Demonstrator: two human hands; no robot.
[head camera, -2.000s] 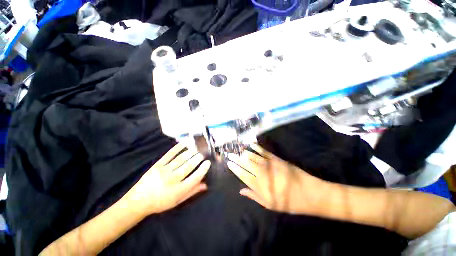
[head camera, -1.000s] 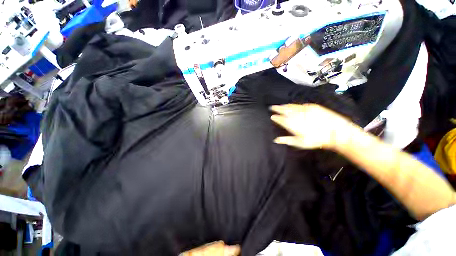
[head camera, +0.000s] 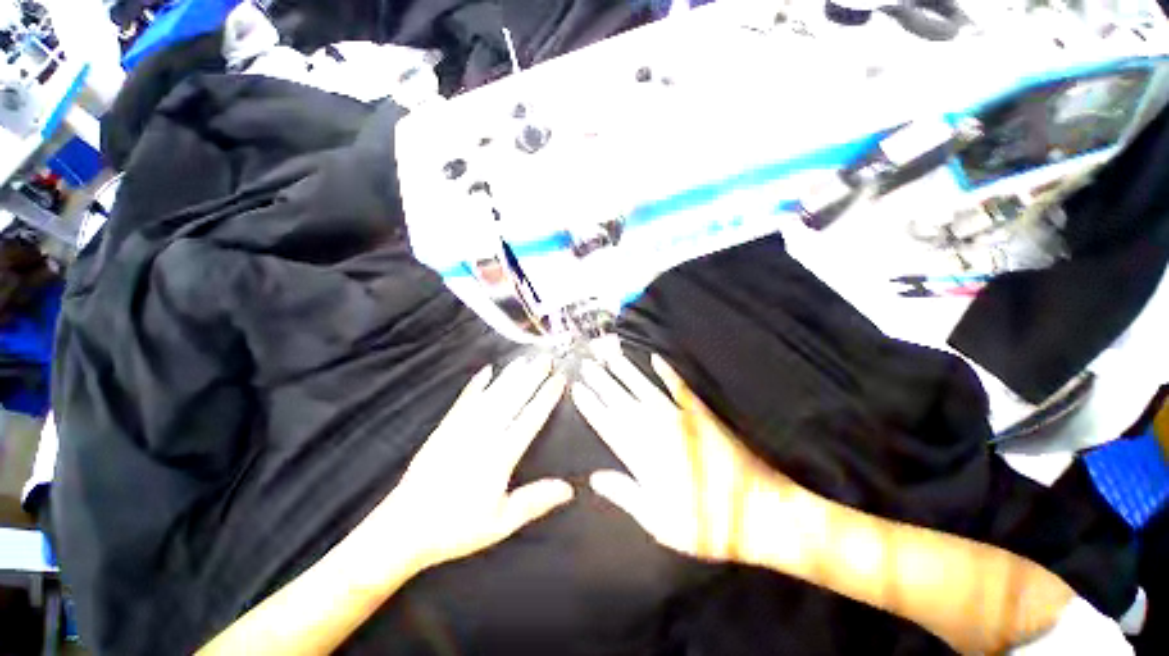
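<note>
The black garment piece (head camera: 244, 346) lies heaped left of the sewing machine head (head camera: 718, 141) and spreads under and in front of it. My left hand (head camera: 481, 468) lies flat on the cloth, fingers apart, fingertips just in front of the presser foot (head camera: 571, 327). My right hand (head camera: 673, 468) lies flat on the cloth just right of it, fingertips also at the foot. Neither hand grips the cloth. The needle and the seam at the foot are blurred and partly hidden by my fingertips.
A dark control panel (head camera: 1061, 126) is on the right of the arm. Thread snips (head camera: 942, 286) lie on the white bed at right. A blue plastic basket (head camera: 1135, 477) is at the right edge. Part of another white machine (head camera: 32, 96) is at the upper left.
My left hand has moved from the bottom edge up to the presser foot. My right hand has moved left beside it. The machine head appears larger and lower in view than one second ago.
</note>
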